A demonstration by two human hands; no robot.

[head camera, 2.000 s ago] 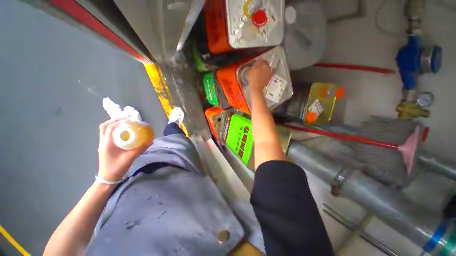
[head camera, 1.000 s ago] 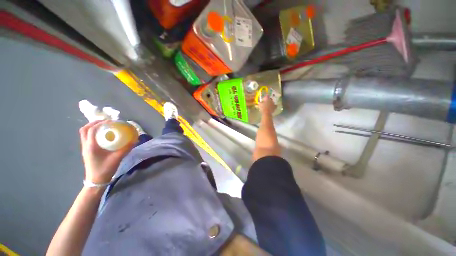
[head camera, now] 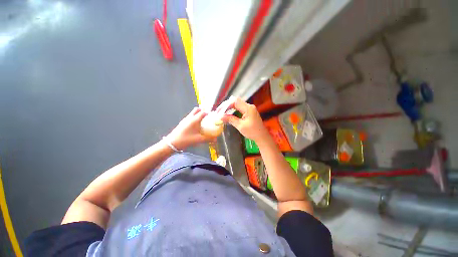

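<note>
My left hand (head camera: 187, 129) is closed around the squeeze bottle (head camera: 212, 125), which looks amber with a pale top. My right hand (head camera: 244, 118) is at the bottle's top with thumb and fingers pinched on a crumpled white paper or rag (head camera: 228, 105). The paper reaches up from the bottle's top, between the two hands. Whether the white nozzle cap is among the fingers cannot be told.
A white cabinet panel (head camera: 213, 45) with a red edge stands just ahead of the hands. Orange-sided cans (head camera: 300, 125), a green-labelled can (head camera: 319, 183) and a yellowish can (head camera: 350, 145) stand at right. A grey pipe (head camera: 412, 201) and blue valve (head camera: 408, 100) lie beyond.
My right hand has left the green-labelled can and come to the bottle. My left hand has brought the bottle to the middle. The view has turned, and the white panel now fills the upper middle.
</note>
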